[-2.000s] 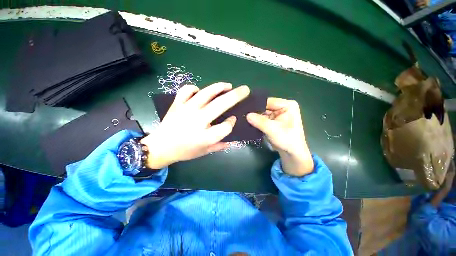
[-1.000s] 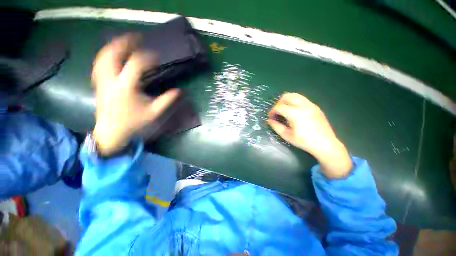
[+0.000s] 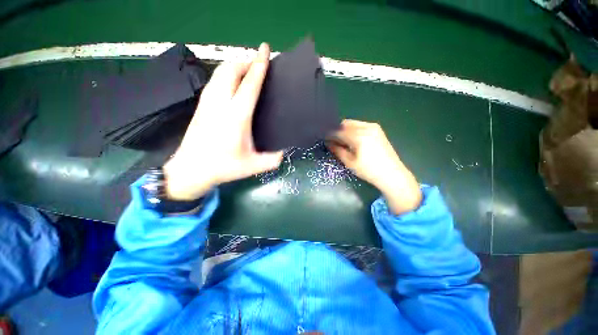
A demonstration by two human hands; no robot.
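Note:
My left hand (image 3: 223, 124) holds a flat black panel (image 3: 295, 98) tilted up above the green bench, with the thumb near its lower edge. My right hand (image 3: 367, 154) is at the panel's lower right corner with fingers curled; whether it grips the panel or a ring is too small to tell. Silver metal rings (image 3: 334, 173) lie scattered on the bench below the panel, partly hidden by it. A fanned stack of black panels (image 3: 131, 98) lies at the left.
Crumpled brown kraft paper (image 3: 570, 163) stands at the right edge. Stray rings (image 3: 464, 163) lie right of my right hand. A worn white strip (image 3: 419, 78) runs along the bench's far side. Another person's blue sleeve (image 3: 29, 252) is at lower left. A cardboard carton (image 3: 554, 288) is at lower right.
The panel under both hands was gone one second ago, with my left hand by the stack. Now my left hand is back near the middle, raising a black panel beside my right hand.

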